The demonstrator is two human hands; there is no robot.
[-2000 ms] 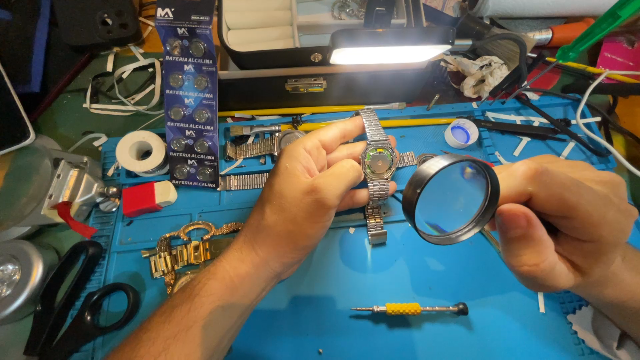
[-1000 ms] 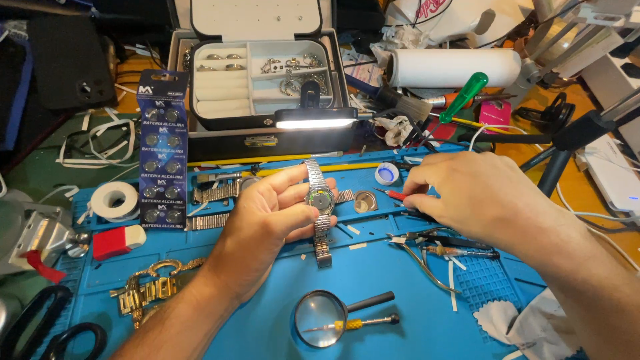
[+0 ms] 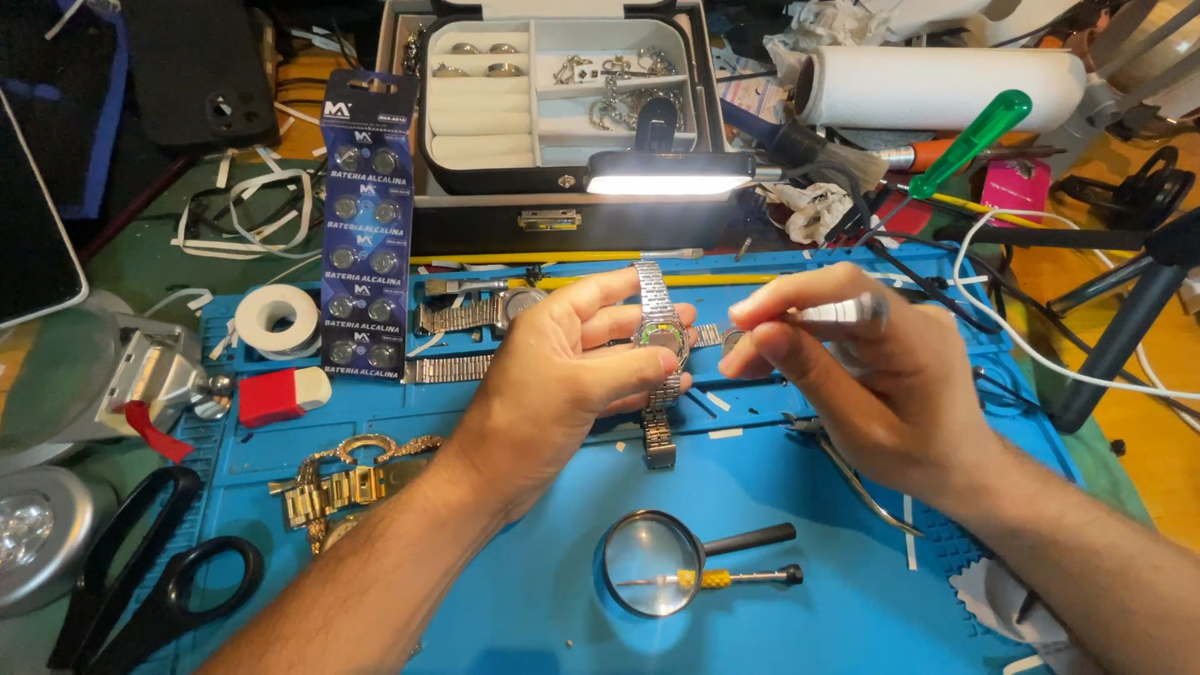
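Observation:
A silver metal-band wristwatch (image 3: 659,314) lies across the fingers of my left hand (image 3: 581,361), whose thumb presses the edge of its case; the inside of the watch shows green. To its right, my right hand (image 3: 853,366) pinches a slim tool (image 3: 848,314) with a metallic, motion-blurred end; its exact kind is unclear. A black-rimmed magnifying glass (image 3: 652,562) rests on the blue mat (image 3: 525,591), its lens over the tip of a yellow-handled precision screwdriver (image 3: 717,578). A gold-coloured watch (image 3: 352,487) lies left of my left forearm.
A blister pack of button cells (image 3: 366,225), a white tape roll (image 3: 277,321), a red-sleeved eraser (image 3: 281,394) and black scissors (image 3: 169,572) are on the left. Behind stand a lit lamp (image 3: 670,183) and a jewellery box (image 3: 478,178). Pliers (image 3: 853,469) lie beneath my right hand.
My right hand has put the magnifying glass down over the screwdriver, reached to the right side of the mat, and come back toward the watch with a slim tool. My left hand keeps holding the watch.

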